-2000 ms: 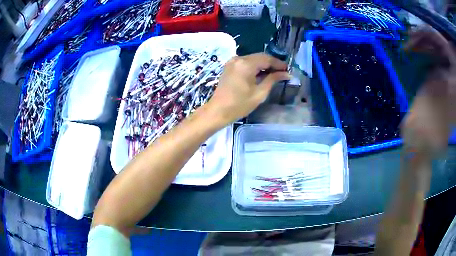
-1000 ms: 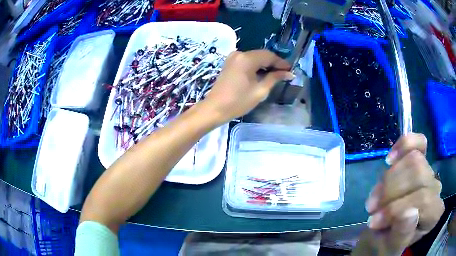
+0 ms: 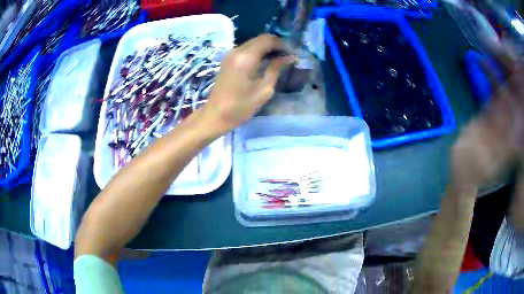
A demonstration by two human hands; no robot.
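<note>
My left hand (image 3: 247, 80) is at the hand press, thumb and fingertips pinched close together just above the grey metal fixture (image 3: 292, 80). Blur hides whether a thin piece is between them. The press head (image 3: 293, 20) is blurred and cut by the top edge. My right hand (image 3: 488, 140) is raised at the far right, strongly blurred; its grip cannot be made out. The clear tub (image 3: 361, 201) nearest me holds thin red-and-white pieces (image 3: 287, 190). The large blue tray (image 3: 445, 112) right of the press holds small dark rings (image 3: 393, 72).
A white tray (image 3: 221, 172) of joined pieces lies under my left forearm. Two whitish lidded tubs (image 3: 72, 86) stand left of it. Blue bins (image 3: 26, 132) with thin pieces are at far left. A red bin (image 3: 175, 7) is behind. Another blue bin (image 3: 482, 77) is at right.
My right hand has moved up from the lever's lower end, where it was a second ago. The lever no longer shows clearly. My left hand stays at the press. The whole view has shifted.
</note>
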